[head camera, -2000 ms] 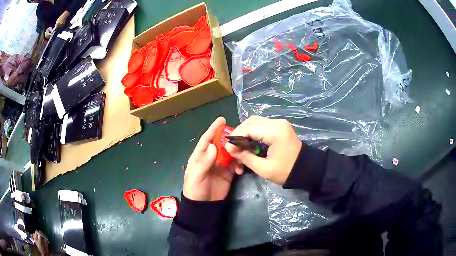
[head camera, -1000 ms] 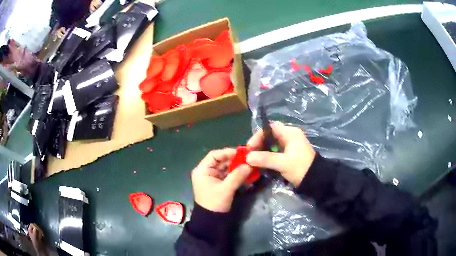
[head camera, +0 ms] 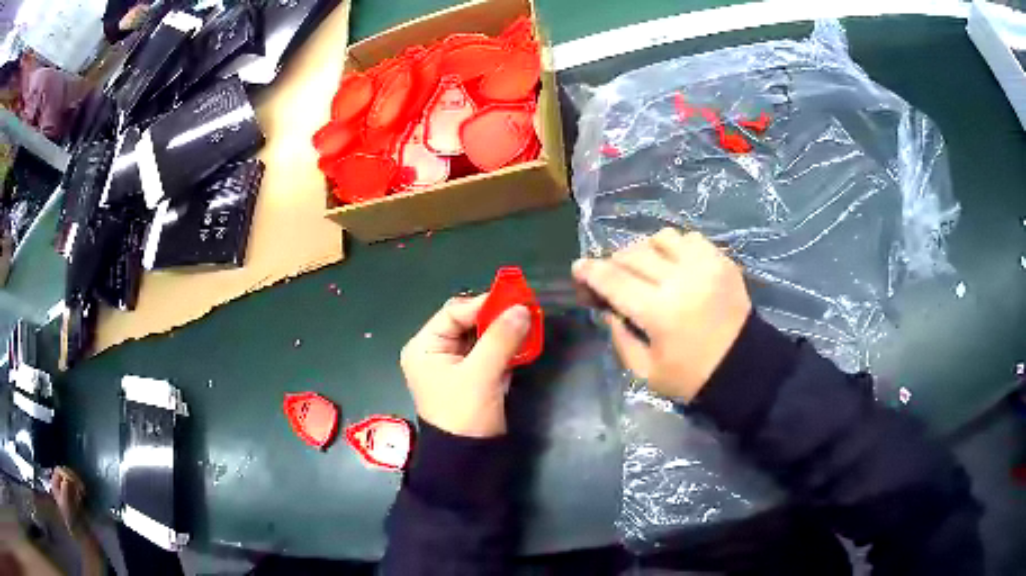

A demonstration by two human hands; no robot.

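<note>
My left hand (head camera: pixel 464 362) holds a red moulded part (head camera: pixel 509 304) upright, narrow end up, with the thumb across its lower half. My right hand (head camera: pixel 672 312) is just to the right, apart from the part, with its fingers closed around a slim dark trimming tool (head camera: pixel 633 327). The tool is blurred and mostly hidden by the fingers; its tip shows only as a smear toward the part. Two more red parts, one at the left (head camera: pixel 312 419) and one nearer my sleeve (head camera: pixel 380 441), lie on the green bench.
An open carton (head camera: pixel 450 204) heaped with red parts stands behind my left hand. A clear plastic bag (head camera: pixel 788 214) with red scraps (head camera: pixel 734 137) lies at right. Black packs (head camera: pixel 203 135) lie on a cardboard sheet (head camera: pixel 295 214); another pack stack (head camera: pixel 149 461) is lower left. A person's hand (head camera: pixel 68 493) shows there.
My right hand has moved right, away from the red part, with the tool. My left hand now shows the part upright. The view has shifted, so the carton and packs sit higher in the picture.
</note>
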